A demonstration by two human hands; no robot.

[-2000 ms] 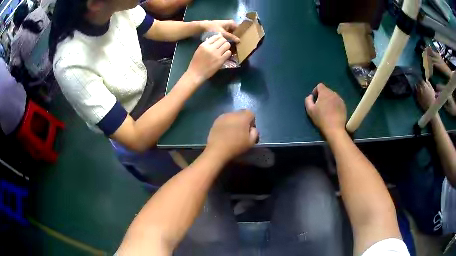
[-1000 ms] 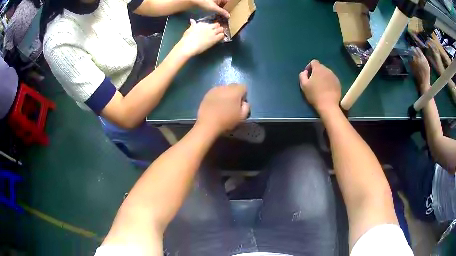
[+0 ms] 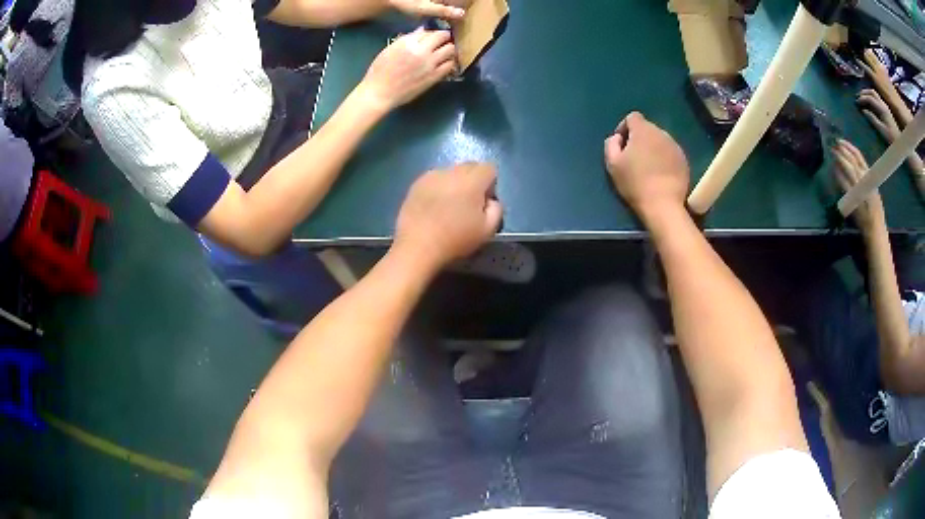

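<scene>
My left hand (image 3: pixel 446 211) rests at the front edge of the green-topped bench (image 3: pixel 553 132), its fingers curled closed with nothing seen in them. My right hand (image 3: pixel 646 162) rests on the bench further right, loosely curled like a fist, with nothing seen in it. An open carton (image 3: pixel 712 46) with its brown lid up stands beyond my right hand, with shiny bagged contents at its near end. Neither hand touches it.
A person at the left has both hands at another open carton (image 3: pixel 481 35). A cream rack post (image 3: pixel 756 117) rises beside my right hand. Another person's hand (image 3: pixel 854 180) lies at the right, near a dark bag (image 3: pixel 801 134). A red stool (image 3: pixel 63 231) stands at the left.
The view has tilted down, so the bench sits higher in the picture. My hands keep their curled shape. The left person's hands have shifted at their carton; the right person's hands have also moved.
</scene>
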